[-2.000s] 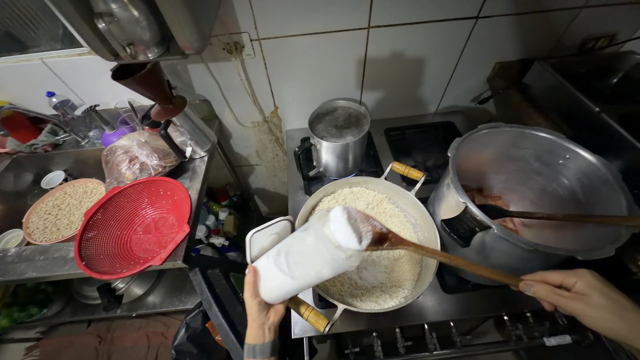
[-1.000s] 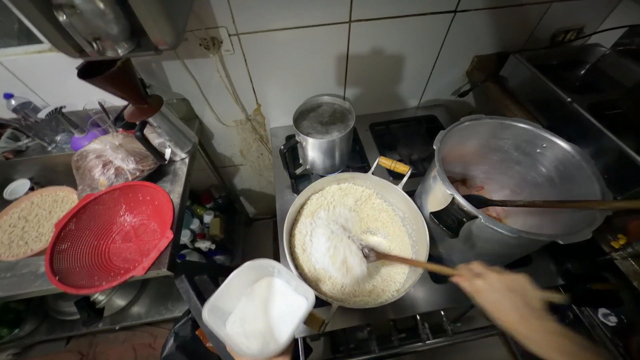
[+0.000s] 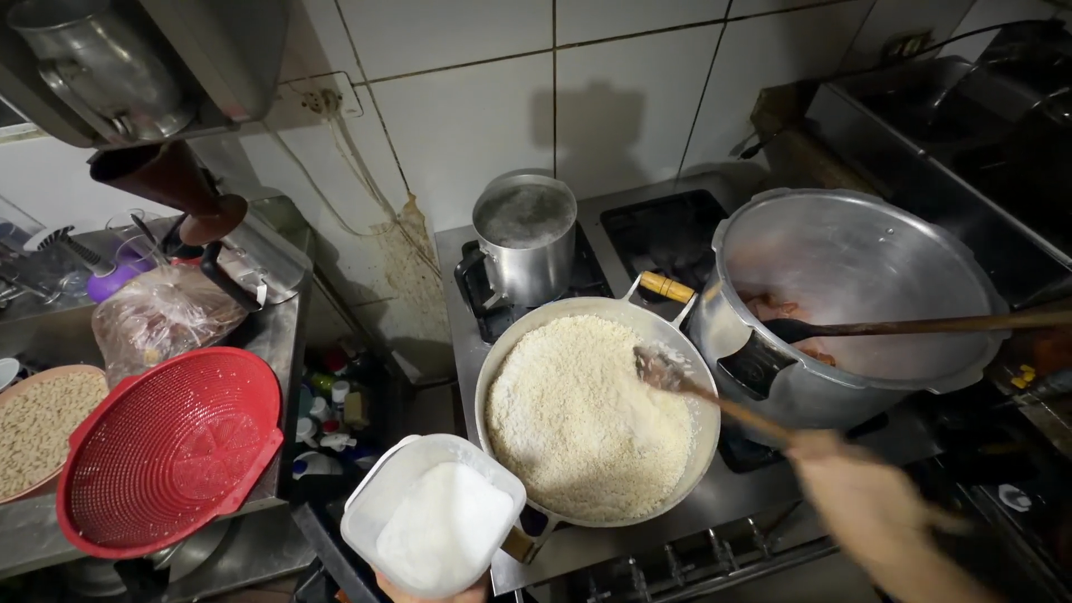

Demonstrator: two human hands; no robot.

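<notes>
A wide pot with wooden handles stands on the stove, filled with pale rice-like grains. My right hand, blurred, is closed on the handle of a wooden spoon, whose head rests in the grains at the pot's right side. At the pot's lower left, my left hand holds a white plastic container from below, mostly hidden by it. Fine white powder or granules partly fill the container, which is tilted toward the camera.
A metal jug of liquid sits behind the pot. At right stands a large aluminium pot with reddish food and a dark spoon across it. A red colander, a bowl of beans and a plastic bag occupy the left counter.
My left hand has brought the container from over the pot to its lower left, more upright. The white heap seen on the grains is now largely mixed in, and the spoon has shifted right.
</notes>
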